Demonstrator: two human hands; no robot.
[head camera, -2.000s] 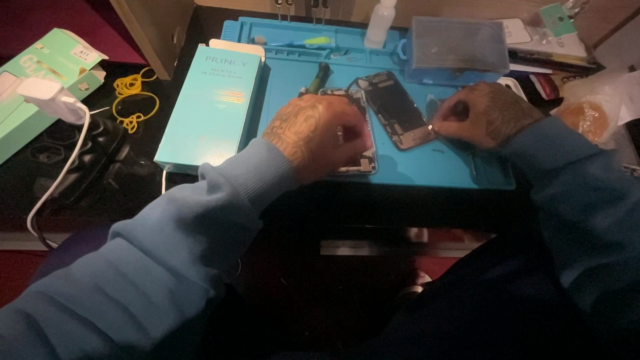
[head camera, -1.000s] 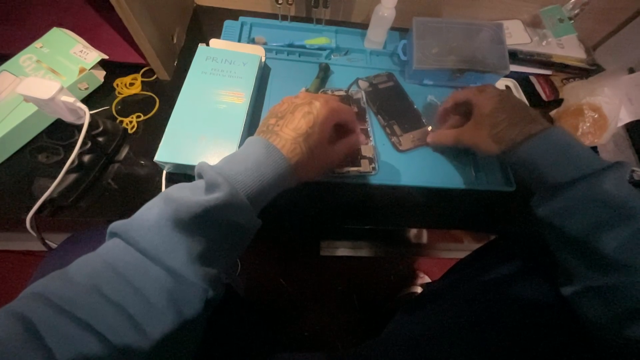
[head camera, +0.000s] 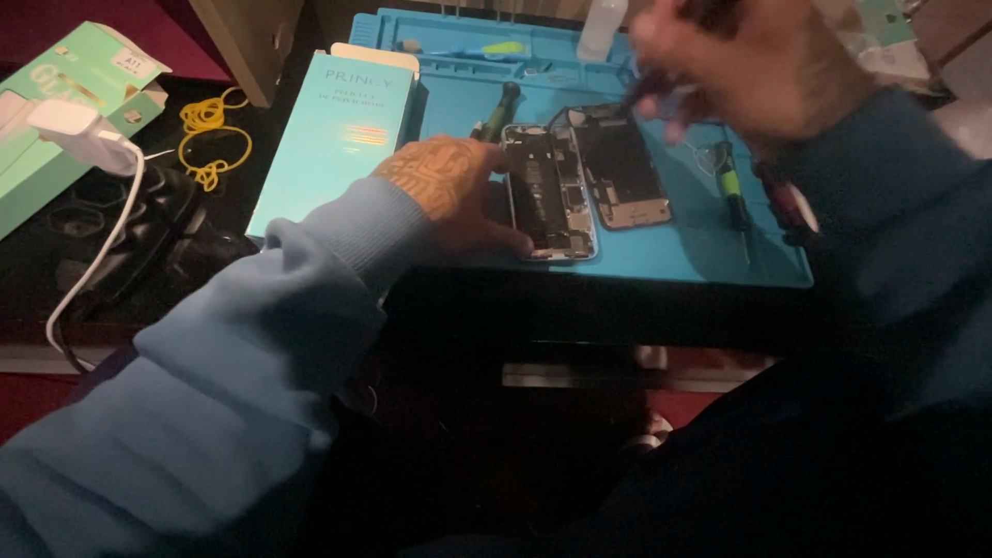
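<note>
An opened smartphone body (head camera: 546, 194) lies on the blue repair mat (head camera: 659, 256), its battery and inner parts facing up. My left hand (head camera: 457, 194) holds its left edge between thumb and fingers. Just right of the body, the detached-looking display assembly (head camera: 624, 170) rests back side up, with a flex cable near its top. Raised above the mat's right part is my right hand (head camera: 728, 70), blurred, with a dark thin thing at its fingers that I cannot make out. A green-and-black screwdriver (head camera: 728, 182) lies right of the display; another green-handled tool (head camera: 500, 112) lies behind my left hand.
A tall turquoise box (head camera: 333, 132) stands at the mat's left. Further left are yellow cords (head camera: 213, 143), a white charger plug (head camera: 81, 132) with its cable and a green box (head camera: 54, 155). A translucent bottle (head camera: 602, 29) is at the mat's back.
My right hand has risen from beside the display's lower right side to above the mat. My left hand has moved from over the phone body to its left edge, uncovering the inner parts.
</note>
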